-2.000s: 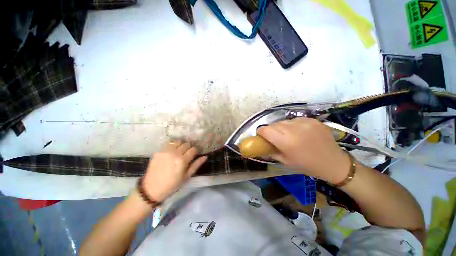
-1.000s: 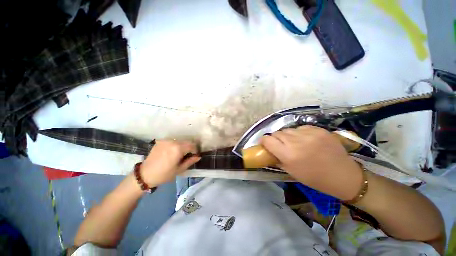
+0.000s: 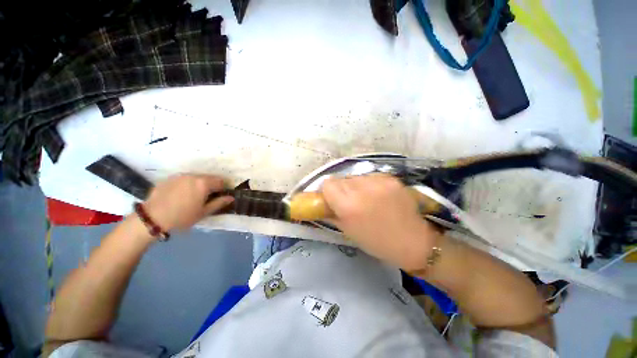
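Observation:
A dark plaid strip (image 3: 260, 203) lies along the near edge of the white table (image 3: 300, 70). Its left end sticks out past my left hand. My left hand (image 3: 183, 201) pinches the strip between thumb and fingers, left of the iron. The steam iron (image 3: 360, 168) stands with its tip on the strip. My right hand (image 3: 374, 213) is closed round its tan wooden handle, whose front end shows. The iron and my right hand hide the right part of the strip.
Fanned plaid pieces (image 3: 140, 52) lie at upper left. A smartphone (image 3: 499, 80), a teal-blue cord (image 3: 438, 49) and yellow tape (image 3: 559, 49) are at upper right. The hose (image 3: 517, 162) runs right from the iron. A red object (image 3: 80, 212) shows below the table's left edge.
My left hand has moved left along the strip, and the iron with my right hand has also moved left. The strip's left end is now closer to my left hand. The camera view has shifted.

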